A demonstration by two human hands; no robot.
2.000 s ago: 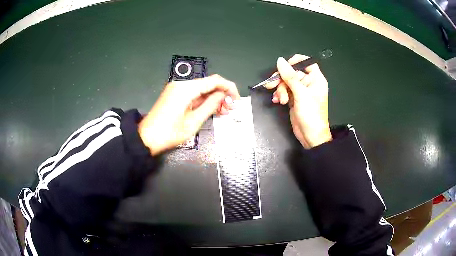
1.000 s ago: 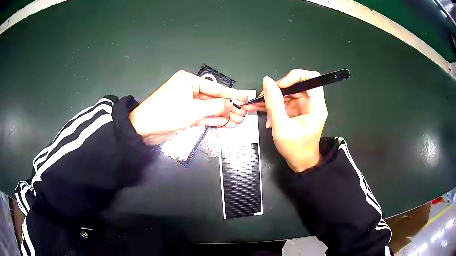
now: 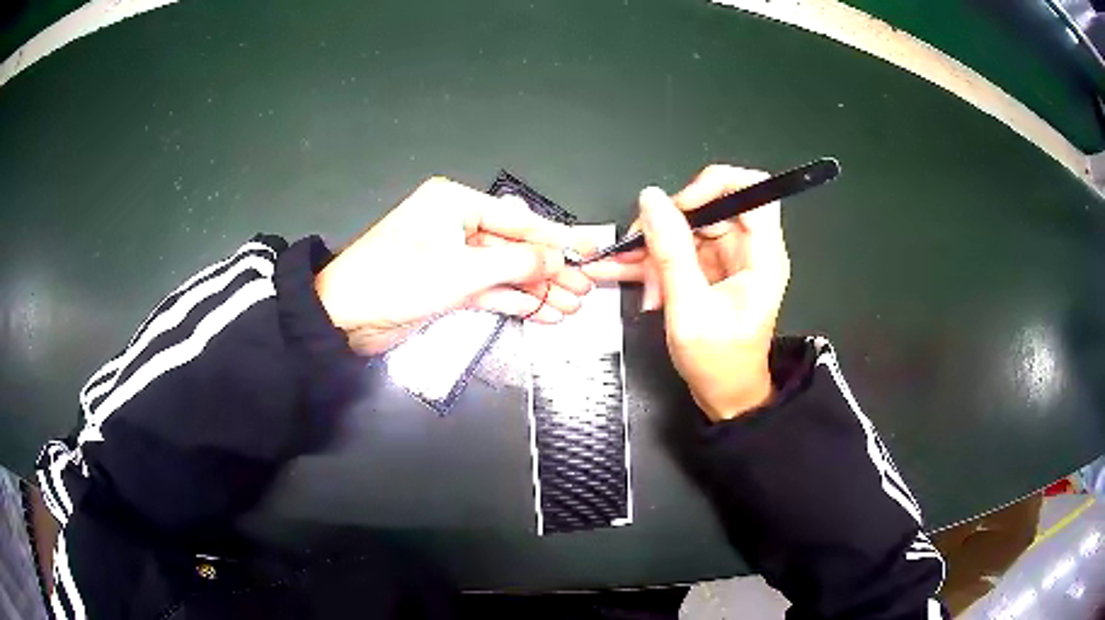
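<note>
My right hand (image 3: 723, 291) holds black tweezers (image 3: 763, 194) like a pen, their tip at my left fingertips. My left hand (image 3: 454, 260) pinches a tiny part (image 3: 572, 257) between thumb and forefinger; its shape is too small and bright to tell. The black handset housing (image 3: 442, 385) lies tilted under my left hand, with only its top corner and its pale lower end showing. The adhesive sheet (image 3: 583, 472), white with rows of thin black pieces, lies below both hands. Its upper part is washed out by glare and partly covered.
The dark green tabletop (image 3: 364, 97) has a curved look. A pale strip (image 3: 921, 67) edges it at the back, with brighter green beyond. A cardboard box (image 3: 996, 545) and a shiny clear roll-like thing (image 3: 1066, 569) show at the lower right.
My hands came together, the tweezer tip moving left to my left fingertips. The housing turned from upright to slanted, then slid slightly down. In the last second the hands barely moved.
</note>
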